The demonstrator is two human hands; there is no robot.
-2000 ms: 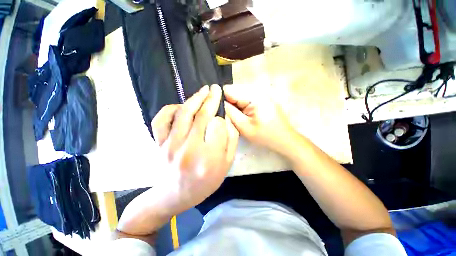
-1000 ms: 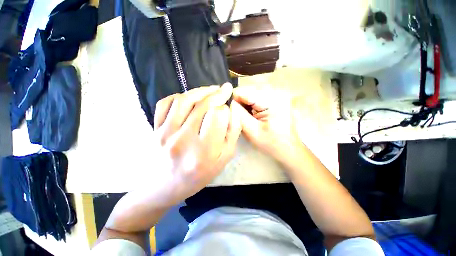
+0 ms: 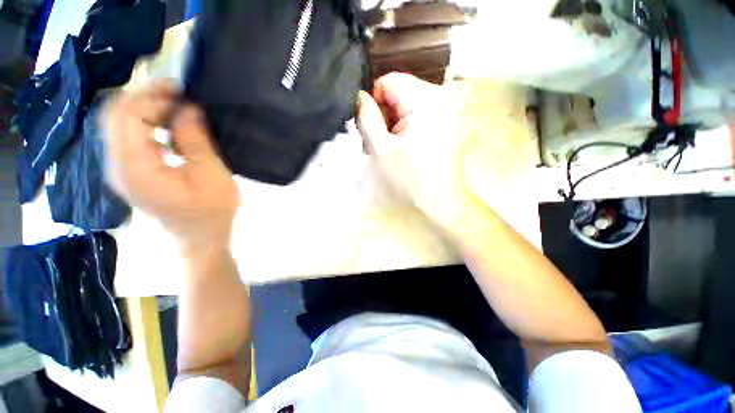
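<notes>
The black pouch piece (image 3: 266, 113) lies on the pale table at top centre, its lower end free and angled. A silver zipper (image 3: 298, 50) runs down it and ends above that end. My left hand (image 3: 173, 161) is blurred, with bent fingers, at the pouch's left edge; a small pale spot shows between its fingers, and its grip cannot be made out. My right hand (image 3: 407, 133) has thumb and finger together at the pouch's right edge. The needle area is cut off at the top.
Brown ridged block (image 3: 409, 40) and white machine body (image 3: 516, 48) stand at upper right. Red and black tool (image 3: 667, 77) hangs above a black cord (image 3: 608, 147). Loose dark pieces (image 3: 89, 153) and stacked pouch pieces (image 3: 68, 302) lie left. A round container (image 3: 608, 222) sits below the table's right side.
My left hand has left the right seam edge and moved to the pouch's left side. The pouch's lower end is now uncovered. My right hand has moved up along the right edge.
</notes>
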